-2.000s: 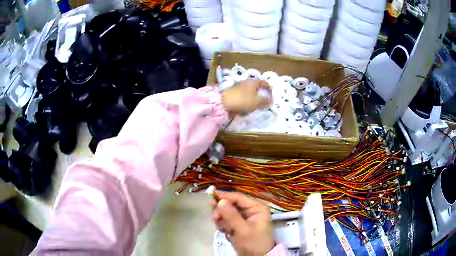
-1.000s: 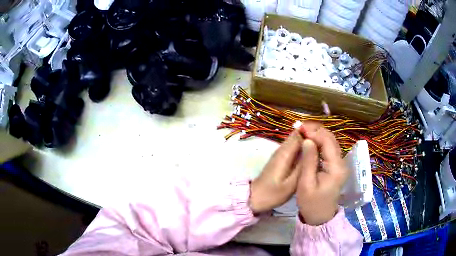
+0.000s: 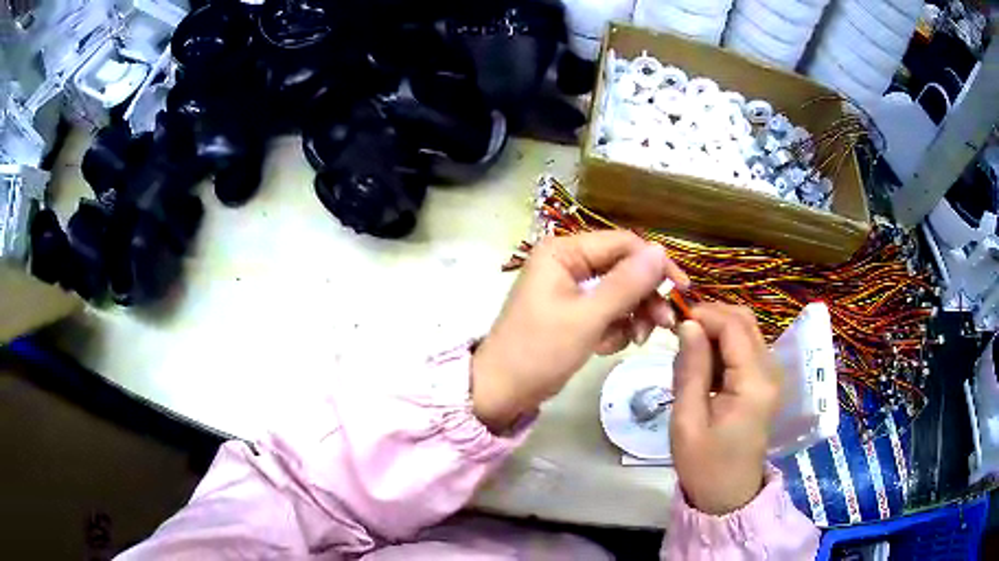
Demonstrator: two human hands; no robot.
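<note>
My right hand (image 3: pixel 723 395) pinches a short wire harness (image 3: pixel 681 305) with red and dark wires and a small white plug. My left hand (image 3: pixel 559 323) has its fingertips beside the plug. A bit of a white part (image 3: pixel 589 285) shows between its fingers; the rest is hidden. Below the hands, a white camera base lies on the pale tabletop, with a round cup (image 3: pixel 638 408) holding a greyish piece and a flat plate (image 3: pixel 808 384) standing up at its right, partly behind my right hand.
A brown carton (image 3: pixel 712 208) of white discs stands at the back right. Coloured wire harnesses (image 3: pixel 876 340) lie in front of it. Black camera shells (image 3: pixel 367 175) are heaped at the back left, white brackets (image 3: pixel 110 77) beyond. A blue basket (image 3: pixel 920 542) is at the lower right.
My left hand first leaves the carton and joins my right hand. Since then the hands have moved slightly apart, showing the plug between them and the white cup below.
</note>
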